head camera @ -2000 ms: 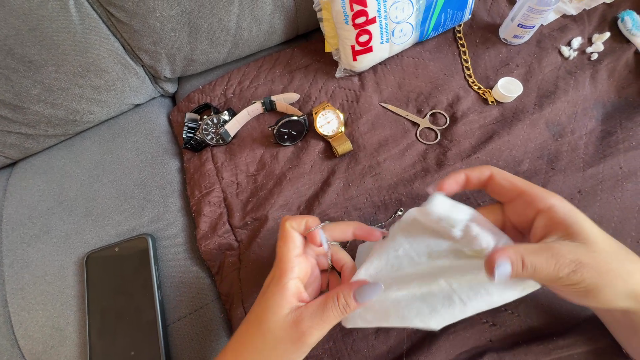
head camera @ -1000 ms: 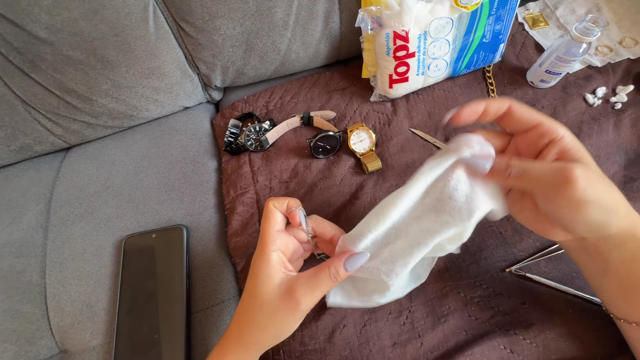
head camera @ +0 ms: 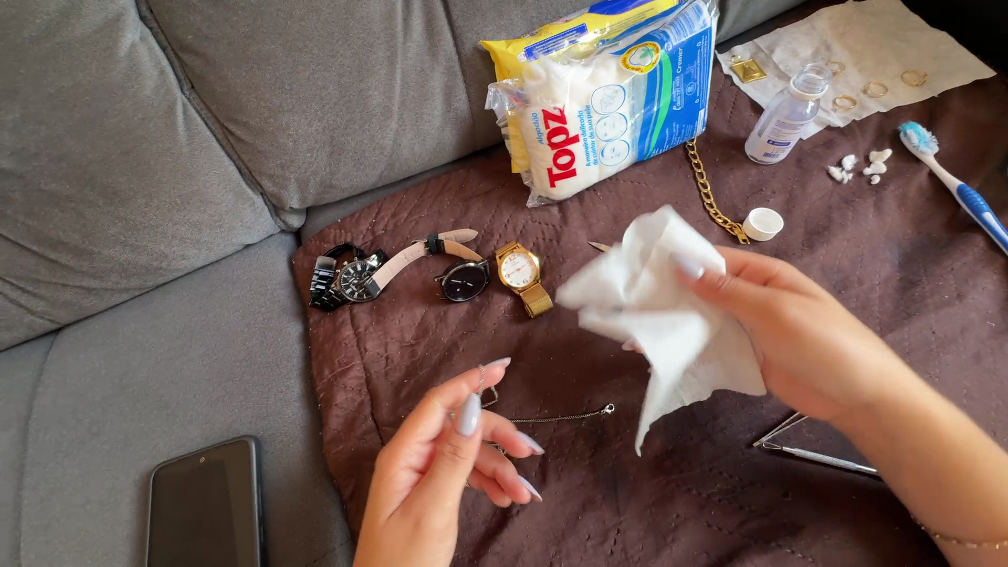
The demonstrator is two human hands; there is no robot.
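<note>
My left hand (head camera: 453,449) pinches a thin silver-coloured chain (head camera: 561,417) between thumb and index finger; its clasp end trails out to the right, and part of it is hidden by the fingers. In my right hand (head camera: 787,331) is a crumpled white cloth or wipe (head camera: 669,315), hanging to the left of the fingers, slightly blurred and apart from the chain. Just behind the cloth shows the tip of the scissors (head camera: 600,246), the rest covered. A gold-coloured watch (head camera: 521,272) lies beyond my hands, beside a black round watch (head camera: 463,280) and a dark metal watch (head camera: 356,279).
On the brown quilted cover are a cotton package (head camera: 606,118), a gold-coloured chain (head camera: 705,189), a white cap (head camera: 762,224), a clear bottle (head camera: 787,114), cotton bits, a toothbrush (head camera: 957,181) and metal tools (head camera: 819,459). Rings and a pendant lie on a white sheet (head camera: 858,39). A phone (head camera: 206,504) rests on the sofa.
The cloth, held between both hands before, has come away from my left hand and is in my right hand alone. The chain now shows at my left fingers. The view has shifted.
</note>
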